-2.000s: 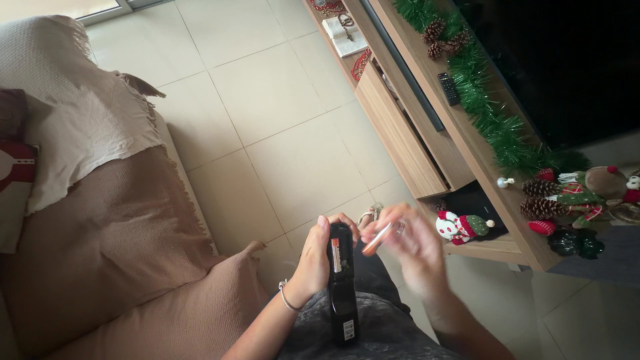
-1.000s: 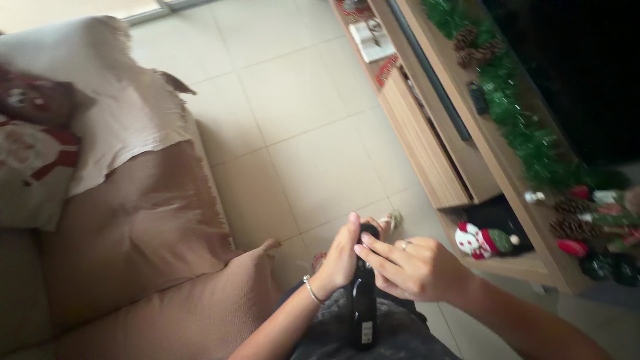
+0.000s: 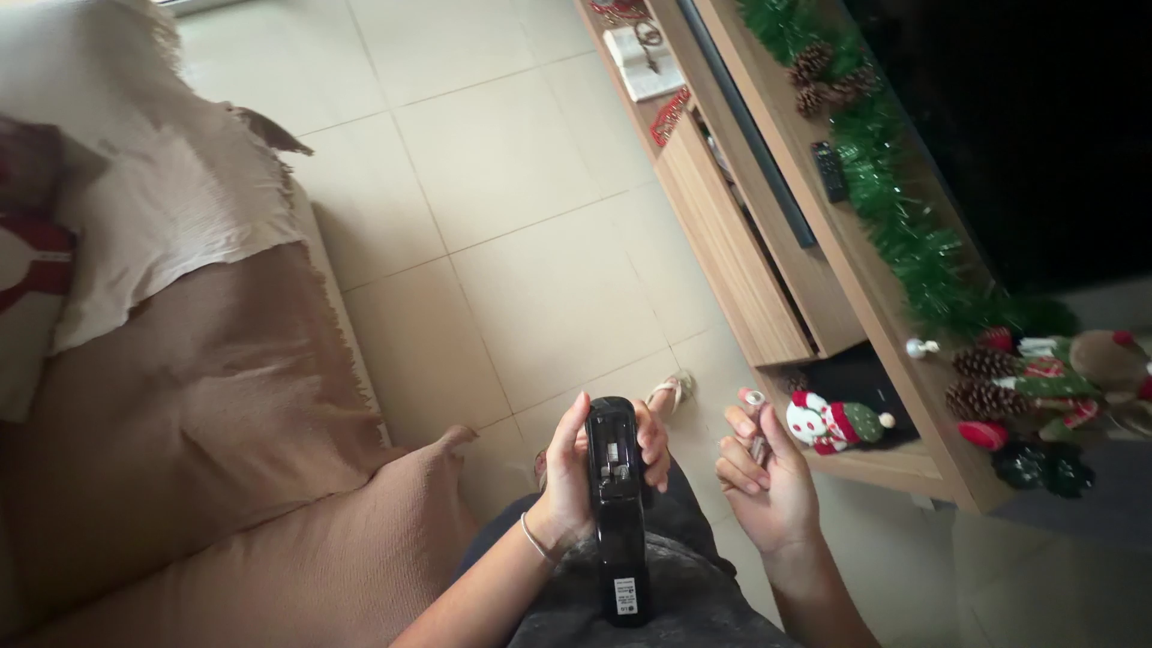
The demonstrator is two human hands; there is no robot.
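My left hand point(image 3: 569, 477) holds a glossy black LG remote control point(image 3: 619, 531) upright, with its back toward the camera. The battery compartment point(image 3: 615, 450) at its upper end is uncovered, and no battery is plain to see inside. The fingers wrap behind the remote and show at its right edge. Apart from it on the right, my right hand point(image 3: 765, 477) is closed around small cylindrical batteries point(image 3: 758, 423), whose ends stick out between thumb and fingers; their number is unclear.
A sofa with a brown cover point(image 3: 180, 405) stands at left. A wooden TV cabinet point(image 3: 738, 261) at right bears a green tinsel garland point(image 3: 900, 225), pine cones point(image 3: 981, 396) and another remote point(image 3: 829, 171). A snowman figure point(image 3: 832, 421) sits in its lower shelf. Tiled floor point(image 3: 540, 270) lies between.
Two seconds ago an orange-and-white battery showed in the compartment; it no longer shows there. My right hand has moved off the remote to the right, with batteries in it.
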